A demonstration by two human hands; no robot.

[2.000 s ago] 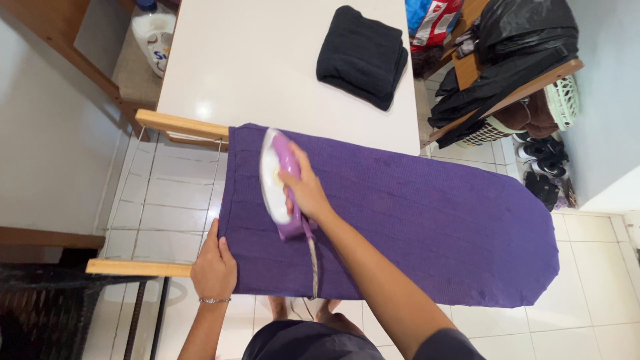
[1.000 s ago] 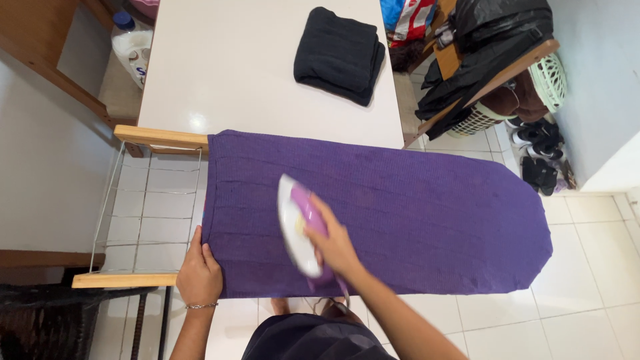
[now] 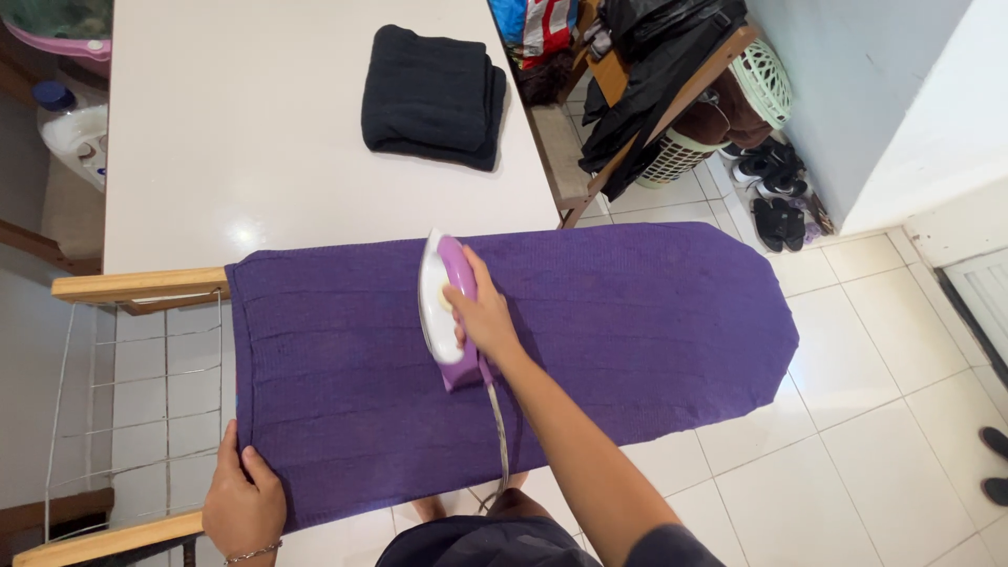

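A purple cloth (image 3: pixel 630 315) covers the ironing board. My right hand (image 3: pixel 480 315) grips the handle of a white and purple electric iron (image 3: pixel 441 315), which is over the cloth left of the board's middle. The iron's cord runs from its heel down across the cloth and past the near edge. My left hand (image 3: pixel 246 500) rests on the cloth's near left corner, fingers around the edge, holding nothing that I can see. Whether the iron's soleplate touches the cloth is hidden.
A white table (image 3: pixel 236 118) adjoins the board's far side, with folded black cloth (image 3: pixel 429 98) on it. The board's wooden frame (image 3: pixel 142 285) and wire rack (image 3: pixel 157 386) stick out left. A bottle (image 3: pixel 79 134), a light green basket (image 3: pixel 679 157) and shoes (image 3: pixel 780 224) stand farther off.
The iron in my right hand has moved right along the cloth from near its left end. My left hand stays at the near left corner. The view has shifted somewhat.
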